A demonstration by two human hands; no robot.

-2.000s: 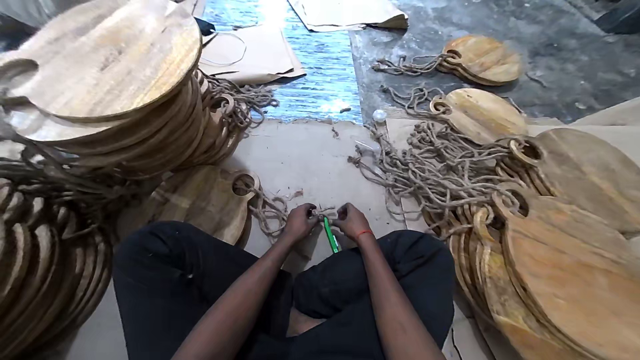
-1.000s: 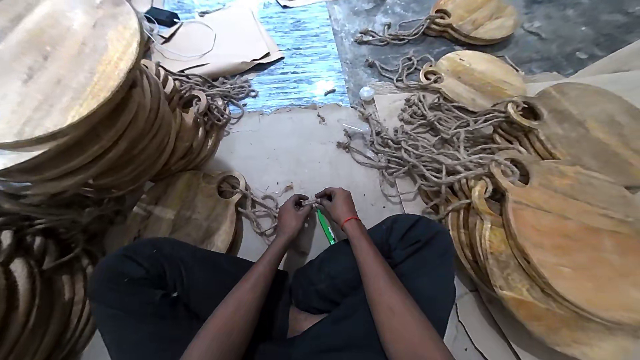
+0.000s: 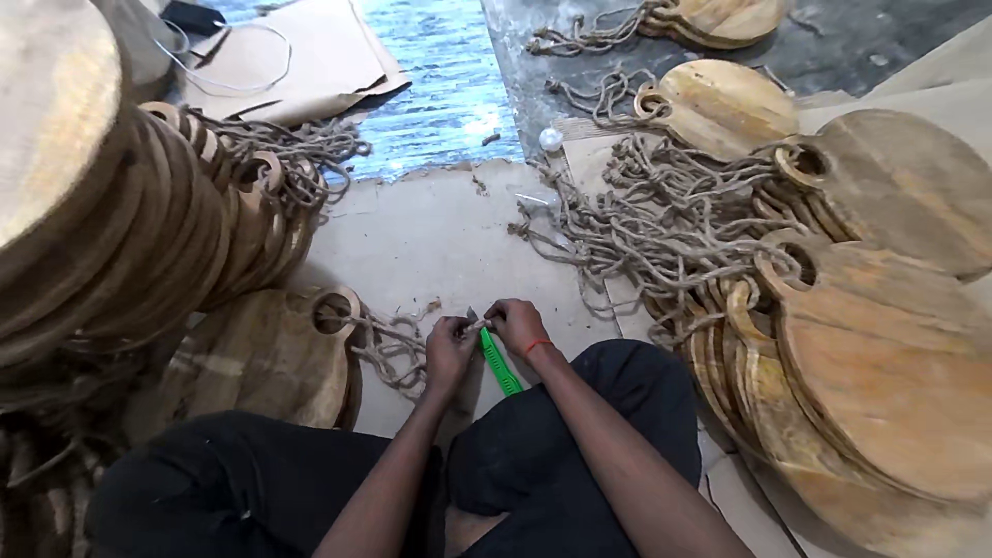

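Note:
My left hand [image 3: 451,350] and my right hand [image 3: 514,324] meet above the cardboard, pinching a short piece of rope [image 3: 479,325] between their fingertips. Just beneath the fingers lies a green utility knife [image 3: 501,363], its blade tip showing between the hands; whether a finger touches it cannot be told. Left of my left hand, a round wooden board [image 3: 256,356] rests on the floor, with a rope [image 3: 391,349] looped through its handle hole. A thin red band circles my right wrist.
Tall stacks of round wooden boards [image 3: 167,209] rise at left. At right are more stacked boards [image 3: 891,349] with a heap of tangled ropes [image 3: 643,225]. Brown paper sheets [image 3: 310,66] with a white cable [image 3: 288,58] lie beyond. Cardboard [image 3: 449,232] covers the floor ahead.
Both hands stay together at the rope piece, with only small finger shifts. The view has moved somewhat.

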